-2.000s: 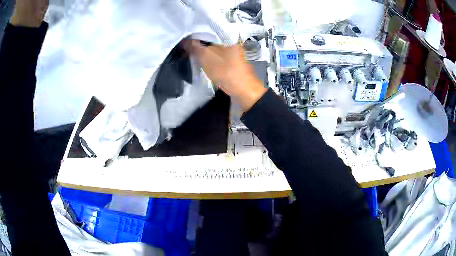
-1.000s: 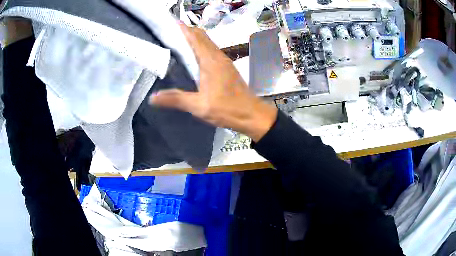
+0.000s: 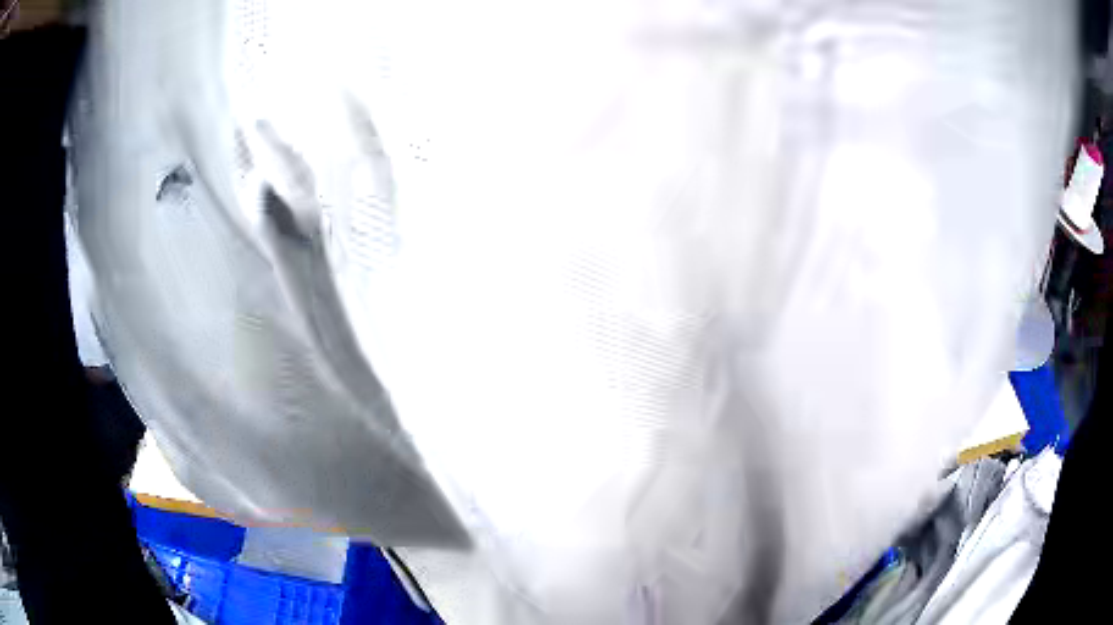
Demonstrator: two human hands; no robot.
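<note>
A large pale grey-white garment body fills most of the head view, held up close to the camera and blurred. A greyer fold of it hangs at the left and ends in a point near the table's front edge. Its lower part hangs down past the table edge. Black sleeves show at the far left and far right edges. Neither hand can be made out; both are cut off by the frame or hidden by the cloth. The sewing machine is hidden behind the garment.
The wood-edged table shows only at its corners. A blue crate is below left, and pale waiting garments hang at lower right. A thread cone stands at the right edge.
The garment has been raised and spread wide before the camera, covering the machine and table. The right hand, seen earlier at the cloth, has gone from view; its arm is now at the far right.
</note>
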